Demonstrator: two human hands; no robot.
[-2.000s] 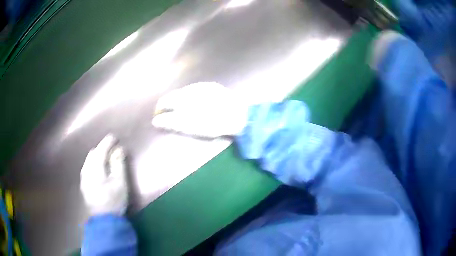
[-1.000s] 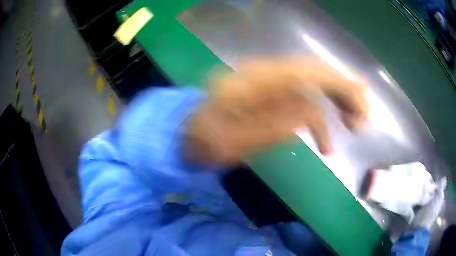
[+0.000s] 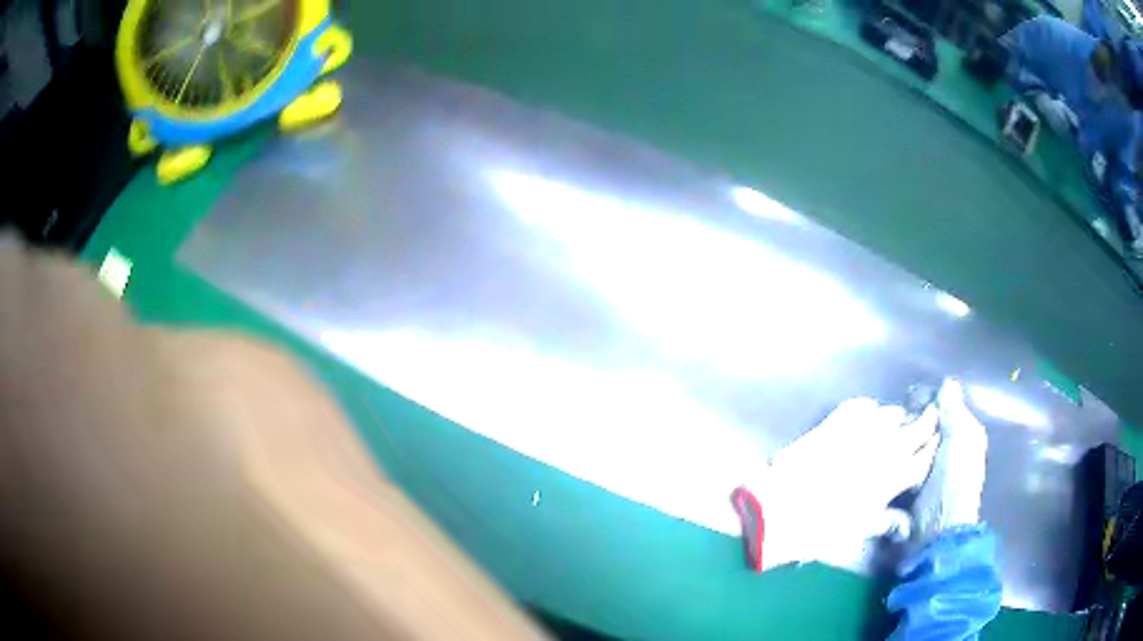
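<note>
A white knit glove with a red cuff edge [image 3: 815, 495] lies over the right front part of the shiny metal sheet [image 3: 414, 263]. No arm shows in its cuff, and it looks empty. My right hand [image 3: 950, 457], in a white glove below a blue sleeve, is at the loose glove's finger end and seems to grip it; the fingertips are overexposed. My left hand [image 3: 226, 426] is bare, large and strongly blurred close to the camera at the lower left. It is cut off by the edge, and its fingers cannot be made out.
A small fan with yellow guard and blue trim [image 3: 213, 56] stands at the far left. A black device [image 3: 1103, 520] is at the right end. The green bench edge [image 3: 539, 526] runs along the front. A wide green surface [image 3: 702, 113] lies behind. A person in blue [image 3: 1065, 75] is across it.
The view has swung left, bringing the fan into view. My left hand, gloved two seconds ago, is bare and now nearer the camera at the lower left. The red-edged glove now shows more clearly.
</note>
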